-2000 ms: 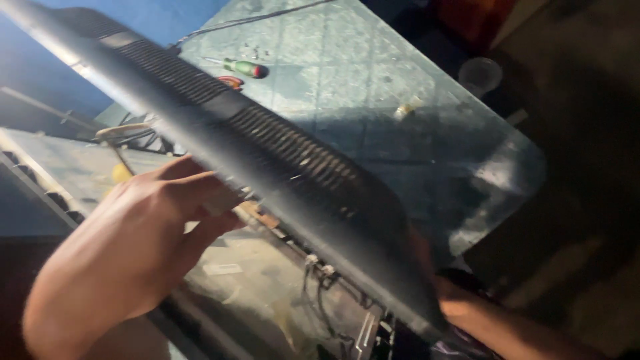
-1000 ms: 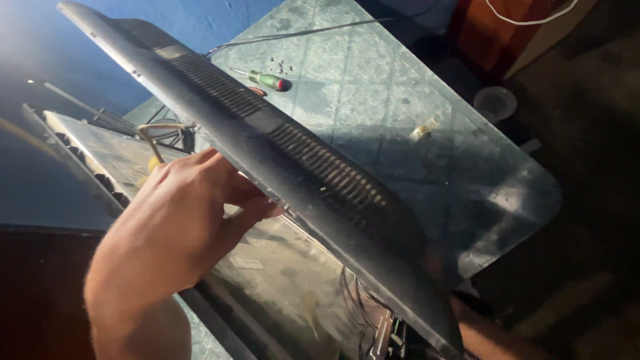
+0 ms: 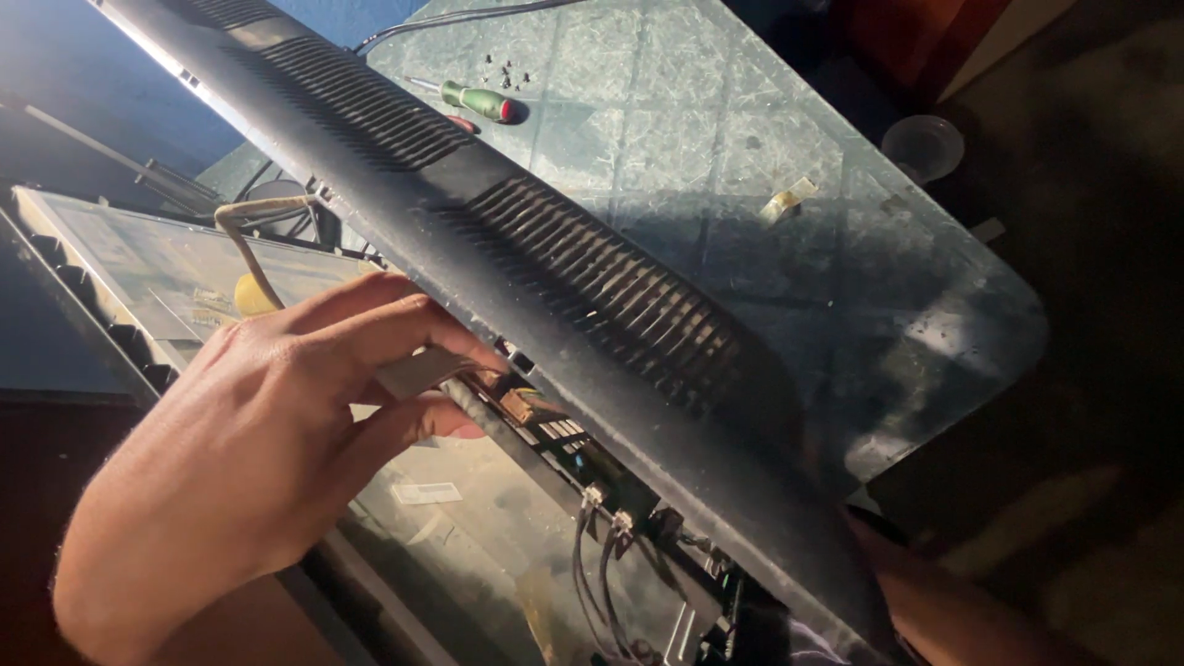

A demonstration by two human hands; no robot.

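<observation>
A black vented plastic back cover (image 3: 573, 305), likely of a flat-screen display, stands tilted across the view. Behind its lower edge lies a metal-backed panel (image 3: 462, 518) with a circuit board (image 3: 555, 425) and black cables (image 3: 597, 573). My left hand (image 3: 305, 398) reaches into the gap between cover and panel, its fingers and thumb on either side of a flat ribbon-like cable (image 3: 430, 370) near the board's edge; whether they pinch it is unclear. My right forearm shows at the lower right beside the cover, its hand (image 3: 888, 573) mostly hidden behind the cover's lower end.
On the worn greenish table (image 3: 647, 120) lie a green screwdriver (image 3: 476, 100), several small dark screws (image 3: 507, 74), a bit of yellowish tape (image 3: 786, 201) and a dark cord (image 3: 462, 17). A clear round plastic container (image 3: 922, 148) is beyond the table's right edge. A blue wall rises behind.
The view has moved closer to the gap. My left hand stays at the gap, its fingers now more clearly seen at the ribbon-like cable. The cover remains tilted up.
</observation>
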